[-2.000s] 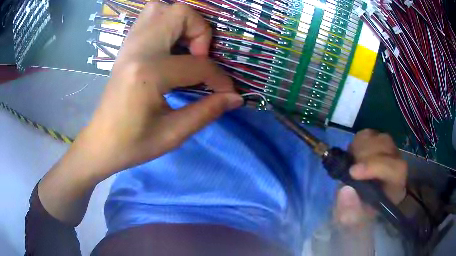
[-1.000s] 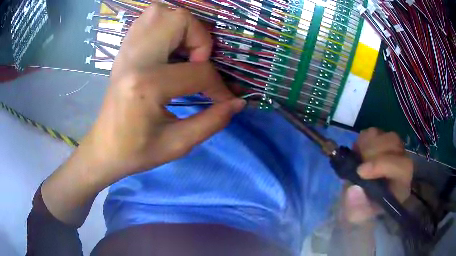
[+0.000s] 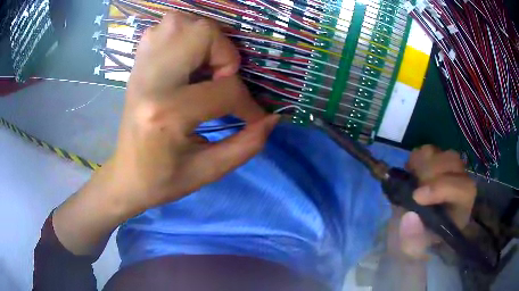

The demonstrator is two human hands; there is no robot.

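My left hand [image 3: 182,113] is left of centre, thumb and forefinger pinching a thin connector lead [image 3: 219,128]. Its light wire end [image 3: 290,107] curves out past the fingertips to the near edge of the PCB panel [image 3: 344,68]. My right hand [image 3: 435,193] is at the lower right, closed around the black handle of the soldering iron [image 3: 407,196]. The iron's thin tip points up-left to the pads at the panel's near corner; whether it touches is too small to tell. Rows of soldered leads [image 3: 279,42] lie on the panel, partly behind my left hand.
A pile of red, black and white leads [image 3: 478,74] lies at the right. White backing with a yellow patch [image 3: 414,67] borders the panel. A striped sheet [image 3: 31,37] is at the far left. A yellow-black cord [image 3: 51,146] runs at the left, and blue cloth [image 3: 244,199] is below my hands.
The soldering iron and my right hand have shifted slightly right and down. My left hand still pinches the lead, tilted a little differently.
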